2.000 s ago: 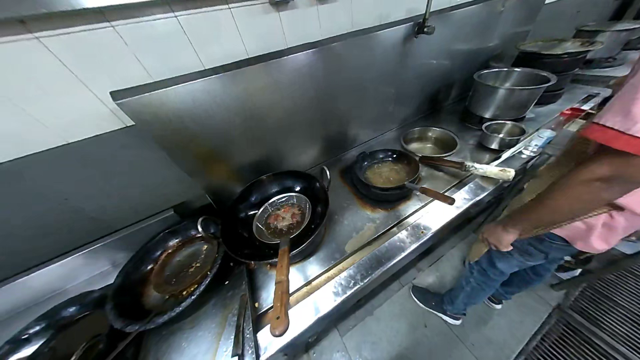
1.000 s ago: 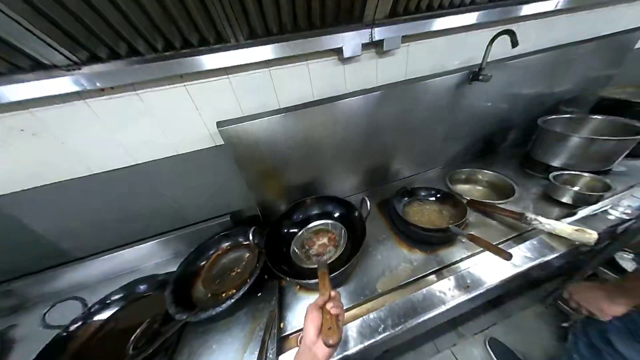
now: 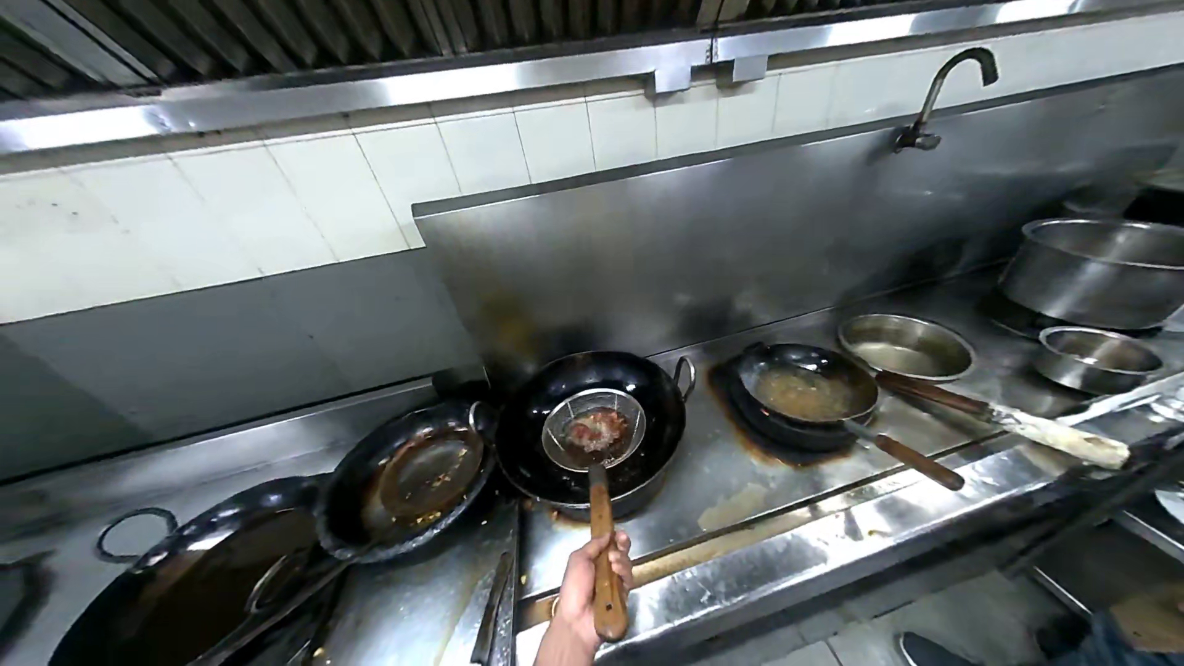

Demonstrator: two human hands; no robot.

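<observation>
My left hand [image 3: 592, 583] is closed around the wooden handle [image 3: 603, 536] of a wire-mesh skimmer, gripping it near its lower end. The skimmer's round basket [image 3: 593, 430] holds reddish-brown food pieces and rests in or just over a black wok [image 3: 536, 398]; contact is unclear. Left of that wok, a second dark wok [image 3: 365, 476] contains brown liquid with bits in it. Farther left stands a larger wok [image 3: 102, 610] with dark liquid. To the right, a black frying pan [image 3: 874, 398] with a wooden handle holds cloudy, light-brown liquid. My right hand is not in view.
Steel bowls [image 3: 971, 356] [image 3: 1101, 361] and a large pot [image 3: 1073, 277] stand at the right. A long-handled utensil [image 3: 1054, 435] lies across the counter there. A faucet [image 3: 920, 137] projects from the wall. Tongs-like metal [image 3: 492, 606] lies near the front edge. Another person's shoe [image 3: 930, 650] shows below.
Two seconds ago the skimmer lay in the wok with no hand on it; my left hand now holds its handle. The view has swung up and right. The other person is mostly out of view.
</observation>
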